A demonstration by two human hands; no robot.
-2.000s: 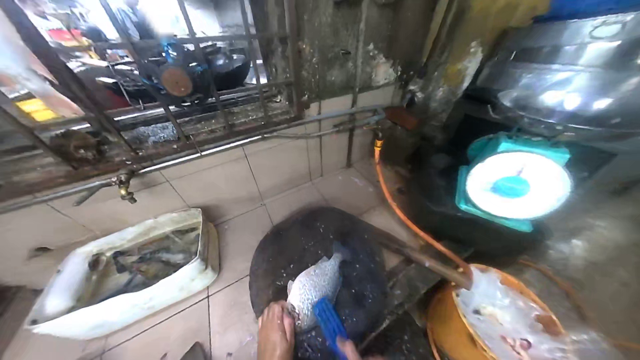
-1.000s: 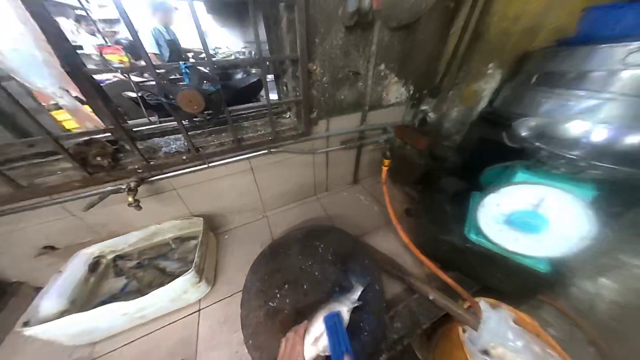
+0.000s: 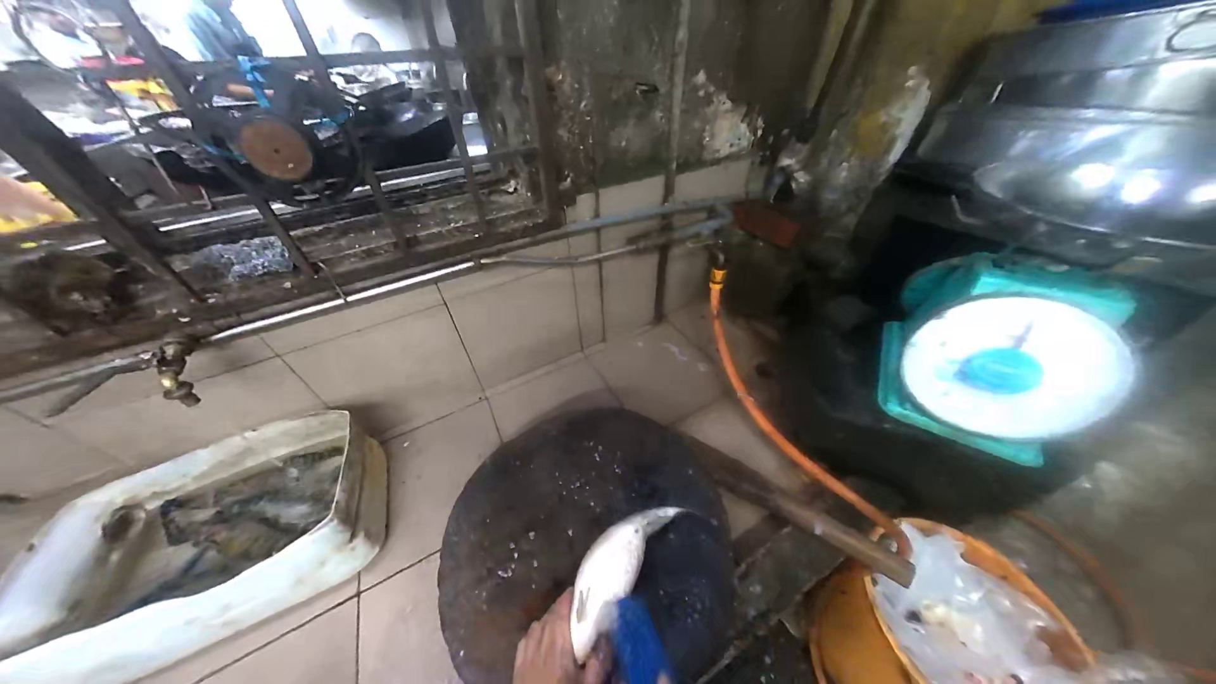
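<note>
A silvery-white fish [image 3: 608, 575] lies on a round dark chopping block [image 3: 532, 532], its tail pointing up and to the right. At the bottom of the view my left hand [image 3: 551, 646] grips the fish at its lower end, with the fingers along its left side. A blue tool [image 3: 638, 641], of a kind I cannot make out, touches or overlaps the fish's lower right side. My right hand [image 3: 662, 678] is almost wholly cut off by the bottom edge, at the blue tool's lower end. Small pale flecks, probably scales, dot the block.
On the left stands a white tub [image 3: 366, 484] of murky water with dark things in it. A brass tap [image 3: 174, 372] juts from the wall pipe. To the right are an orange hose [image 3: 760, 413], a wooden bar [image 3: 807, 518], an orange bucket [image 3: 845, 617] with a plastic bag, and a green dial scale [image 3: 893, 380].
Two seconds ago the fish showed its grey scaly side; now its pale side or belly faces up. My left hand still holds its lower end, and the blue tool remains at its right.
</note>
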